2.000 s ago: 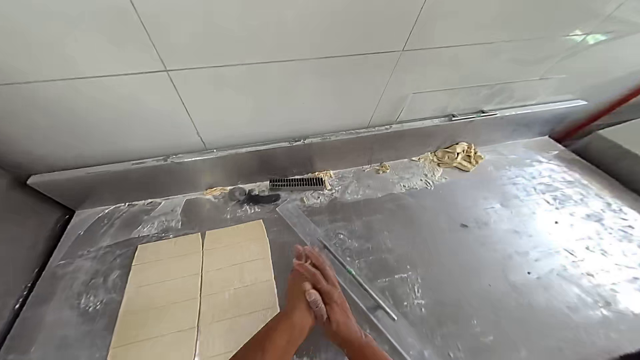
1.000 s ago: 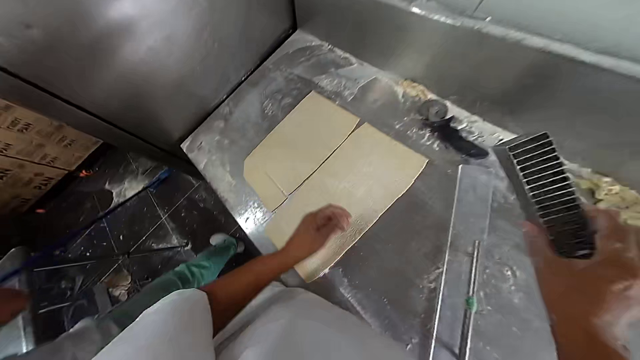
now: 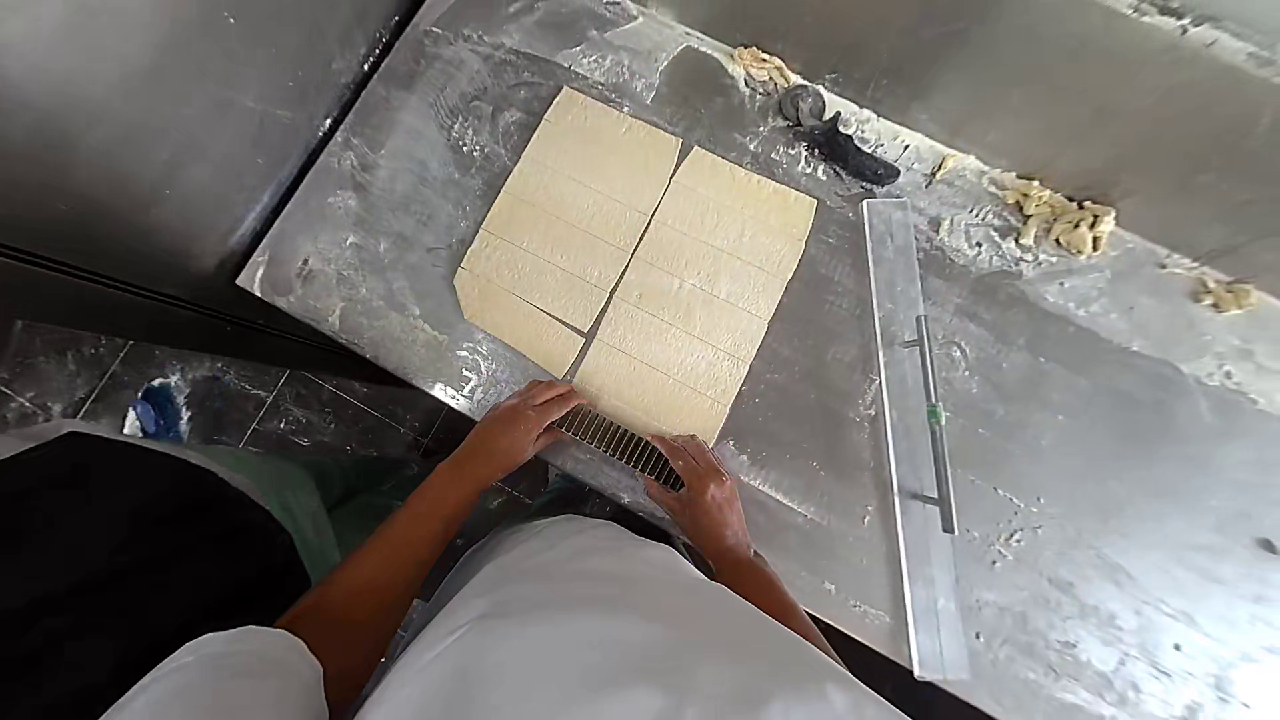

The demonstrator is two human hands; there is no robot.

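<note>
My left hand (image 3: 518,428) and my right hand (image 3: 700,492) grip the two ends of a slatted cutter with many parallel blades (image 3: 620,445). It lies at the near end of the right sheet of rolled dough (image 3: 690,290), close to the table's front edge. Beside it, across a narrow gap, is the left dough sheet (image 3: 570,205). Thin crosswise cut lines run over both sheets, and the lowest strip of the left one is partly parted. The undersides of the cutter and of my fingers are hidden.
A clear straightedge (image 3: 890,350) with a metal handle (image 3: 934,425) lies right of the dough on the steel table (image 3: 1080,450). A wheel cutter with a black handle (image 3: 848,152) and dough scraps (image 3: 1065,218) lie along the back. Another person in a black apron (image 3: 130,560) is at the left.
The slatted cutter, in my right hand at the far right one second ago, is now at the dough's near end between both hands. Two seconds ago my palms were together. The view has swung and tilted.
</note>
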